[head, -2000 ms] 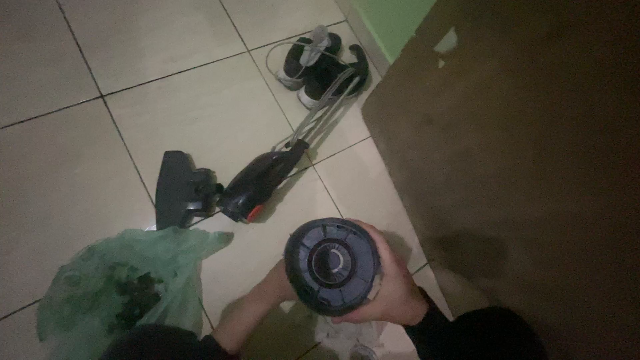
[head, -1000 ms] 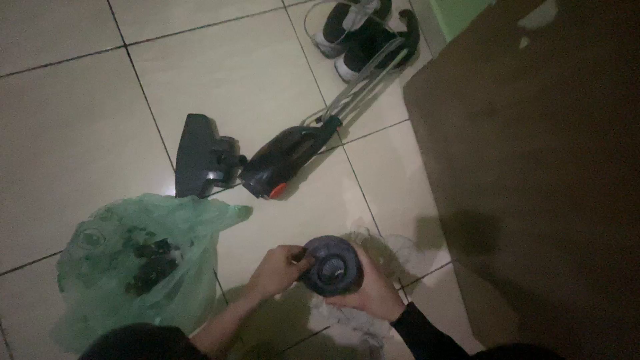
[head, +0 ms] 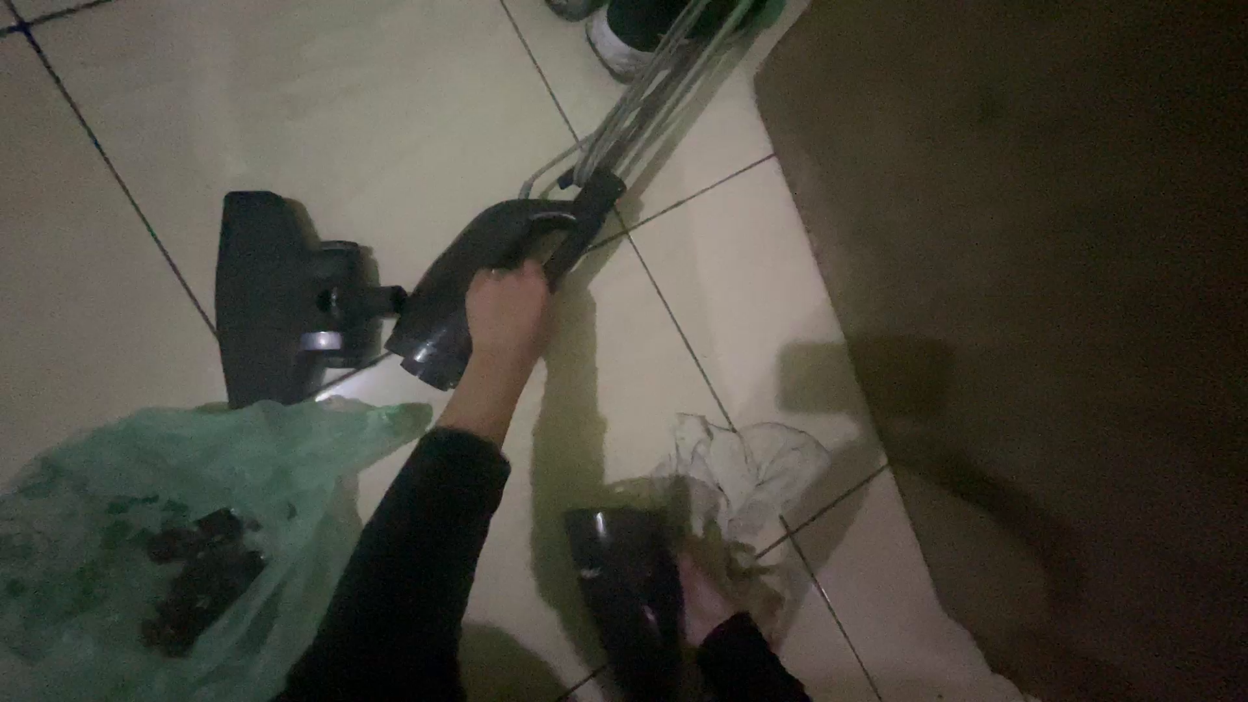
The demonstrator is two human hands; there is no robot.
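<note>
My left hand grips the dark body of an upright stick vacuum cleaner by its handle side, above the tiled floor. The vacuum's black floor head is to the left of the body. At the lower middle, my right hand is closed around a dark, glossy dust container, partly cut off by the frame's bottom edge. A crumpled whitish cloth or thin bag lies on the floor just beyond that hand.
A translucent green plastic bag with dark debris inside stands at the lower left. Dark shoes with whitish soles are at the top, beside the vacuum's cord. A brown panel borders the floor on the right.
My left hand has let go of the round dark part and moved up and forward to the vacuum's body. My right hand now holds the container low, side on. The view has moved closer.
</note>
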